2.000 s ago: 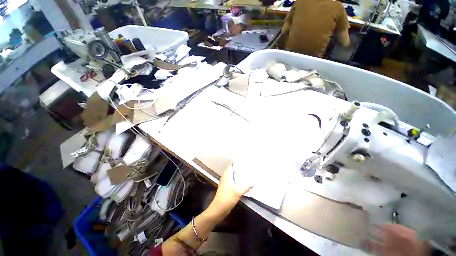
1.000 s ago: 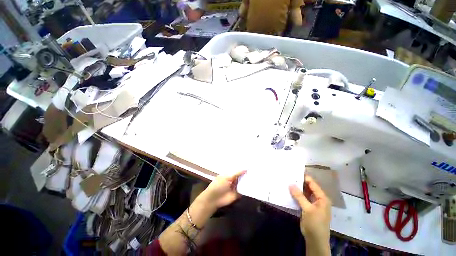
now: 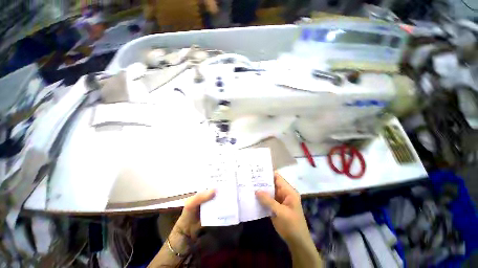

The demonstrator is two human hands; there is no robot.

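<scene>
A small open notebook (image 3: pixel 238 186) with handwriting on its white pages is held at the table's front edge, below the machine's needle area. My left hand (image 3: pixel 193 213) grips its left page by the lower left edge. My right hand (image 3: pixel 285 205) grips the right page, with the thumb on it. A beige-grey cut piece (image 3: pixel 280 152) lies behind the notebook's right side. A long beige piece (image 3: pixel 141 184) lies at the table's front left. The picture is blurred.
The white sewing machine (image 3: pixel 309 97) stands behind the notebook. A red pen (image 3: pixel 307 155), red-handled scissors (image 3: pixel 346 160) and a slotted tray (image 3: pixel 399 144) lie to the right. A large pale tub (image 3: pixel 209 42) is behind the table. A blue crate (image 3: pixel 461 209) with pieces is at lower right.
The view has swung to the right. Both hands now hold up an open notebook with writing visible, where before they held a white sheet-like item at the table edge.
</scene>
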